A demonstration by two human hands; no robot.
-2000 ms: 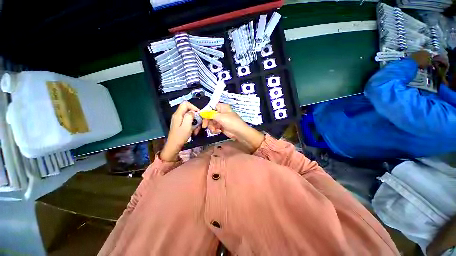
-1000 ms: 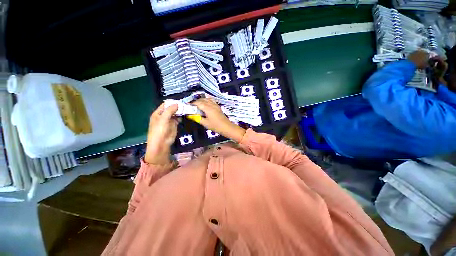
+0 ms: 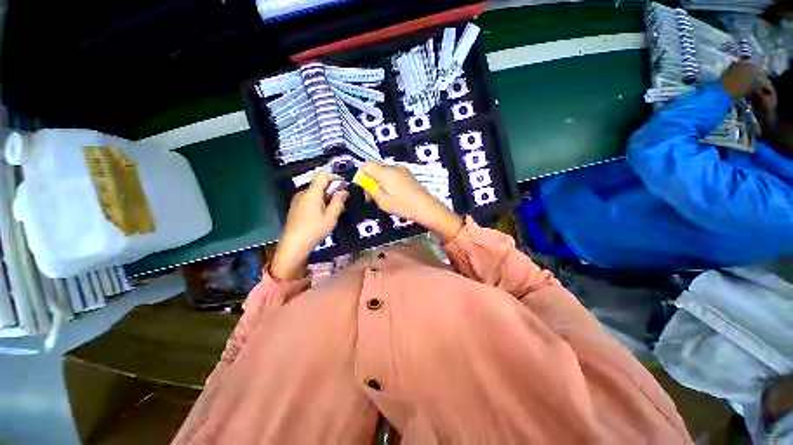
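The black compartment tray (image 3: 507,161) lies in front of me. Strapped watches (image 3: 291,117) overlap in a stack at its left, with a striped spine. My left hand (image 3: 309,217) is at the stack's near end, its fingertips closed on a small light watch piece (image 3: 335,184), mostly hidden. My right hand (image 3: 400,193) is beside it, with a bright yellow hand tool (image 3: 367,182) at thumb and fingers. Loose strap halves (image 3: 417,74) fan out at the tray's back right. White square watch cases (image 3: 474,159) sit in the right and near compartments.
A translucent jug (image 3: 65,204) with brown tape stands left of the tray. A red edge strip (image 3: 391,33) runs along the far side. A blue-sleeved person (image 3: 687,156) works at the right beside more stacked strapped watches (image 3: 683,48). A cardboard box (image 3: 143,348) is below left.
The white strip seen between my hands is no longer visible there. My left hand has moved right from a second ago, and my right hand has shifted slightly right, the yellow tool higher.
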